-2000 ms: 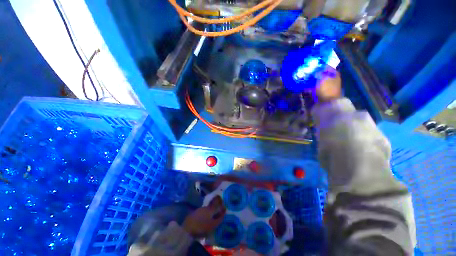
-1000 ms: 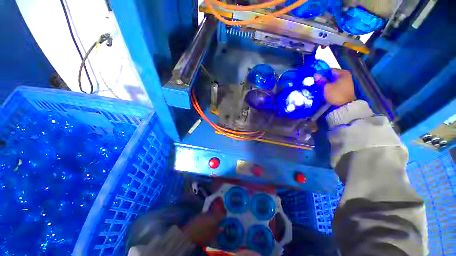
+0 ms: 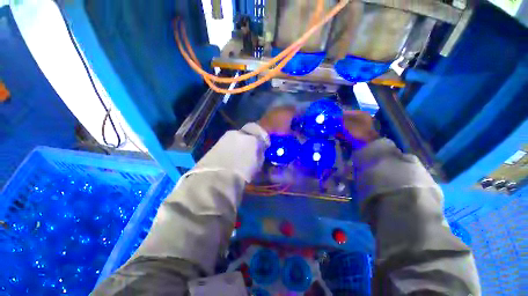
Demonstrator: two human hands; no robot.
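Shiny blue plastic parts sit close together on the grey lower fixture (image 3: pixel 289 176) inside the press: one at the back right (image 3: pixel 323 117), one at the front left (image 3: pixel 281 151), one at the front right (image 3: pixel 316 156). My left hand (image 3: pixel 279 120), blurred, is at the fixture's back left and hides what lies there. My right hand (image 3: pixel 360 124) is against the right side of the back-right part. Its fingertips are blurred, so its grip is unclear. The white holding tray (image 3: pixel 281 289) at the bottom shows two blue parts and is cut off by the picture's edge.
Upper tooling (image 3: pixel 307 29) with blue domes hangs behind my hands. Orange hoses (image 3: pixel 231 88) loop at upper left. A crate of blue parts (image 3: pixel 139 231) stands left. Red buttons (image 3: pixel 340 235) line the front ledge. Another crate (image 3: pixel 498 231) and a control panel (image 3: pixel 509 173) are at right.
My left hand has moved from the tray up to the fixture. My right hand has shifted beside the back-right part. The front-left nest, bare metal before, now shows blue. The view has shifted.
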